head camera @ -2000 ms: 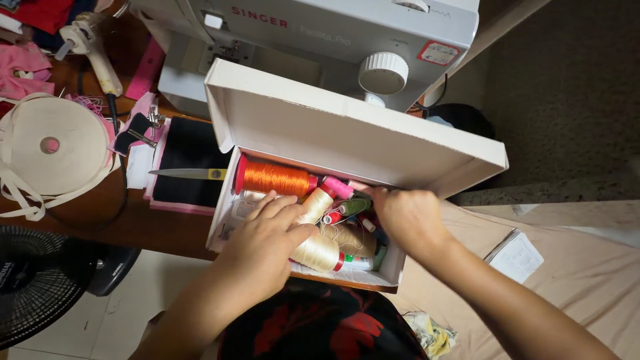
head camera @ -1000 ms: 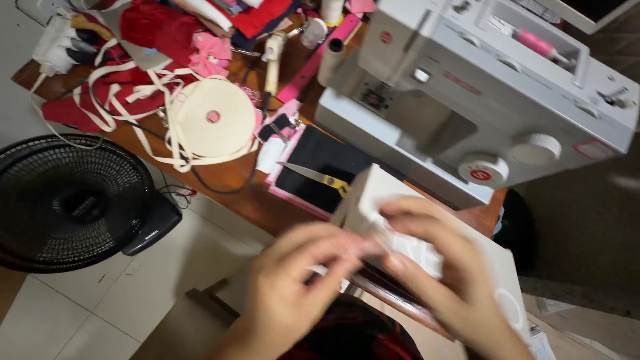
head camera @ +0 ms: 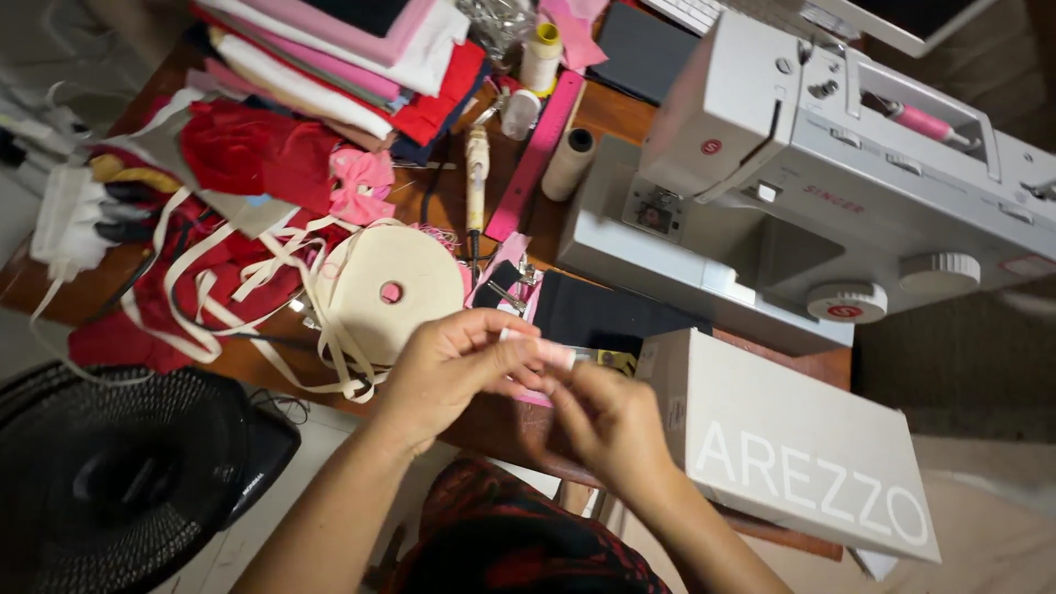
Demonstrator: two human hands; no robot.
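Note:
Between the fingers of my left hand is a small spool of pale pink thread with white ends. My right hand touches the spool's right end; its fingertips are blurred, so whether it grips cannot be told. Just behind the hands lie yellow-handled scissors, partly hidden, on dark fabric. A closed light cardboard box is to the right of my right hand. Behind the box stands a sewing machine with a bright pink spool on top.
A roll of cream tape with loose loops lies left of my hands, beside red fabric. Further back are folded cloths, a glue gun, a pink ruler and a thread cone. A black fan stands lower left.
Two seconds ago the box was open with both hands among its thread spools; now it is closed and the hands are together left of it, at a small spool. The view has shifted.

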